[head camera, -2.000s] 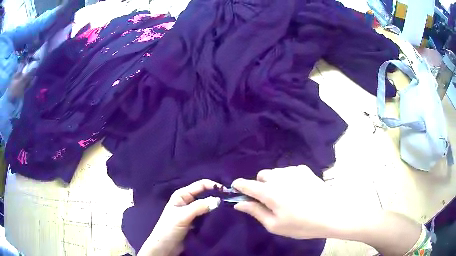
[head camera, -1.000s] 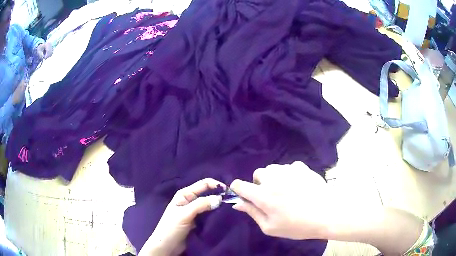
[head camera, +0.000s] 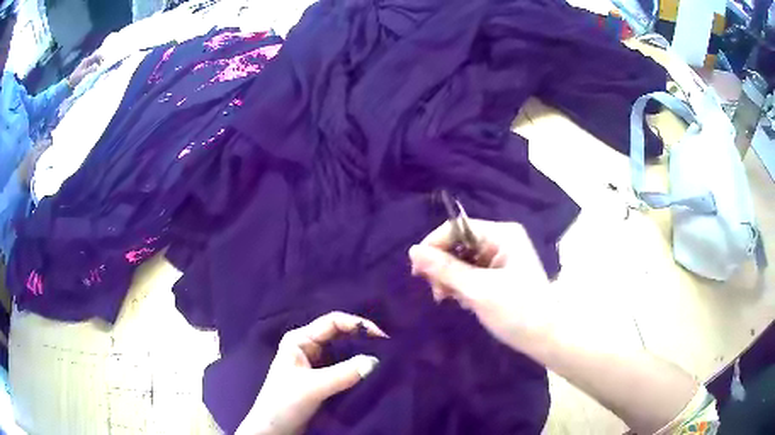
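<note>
The dark purple garment [head camera: 365, 246] lies spread and wrinkled over the middle of the table. My left hand [head camera: 319, 365] is at the lower middle, thumb and index finger a little apart, with purple cloth between them and under the fingers. My right hand [head camera: 501, 280] is raised to the right of it, off the cloth edge, and holds small thread snips [head camera: 459, 225]. Their silvery blades point up and away from my left hand and look blurred.
A printed garment with pink patches [head camera: 110, 187] lies at the left. Pale cloth [head camera: 76, 140] is behind it, near another person's blue sleeve [head camera: 17, 127]. A pale handbag [head camera: 714, 195] lies at the right on the pale table [head camera: 59, 365], beside thread scraps [head camera: 627, 197].
My right hand with the snips has moved up and away from my left hand, and the blades now point upward. My left thumb and index finger have parted. The other person's hand and arm have shifted.
</note>
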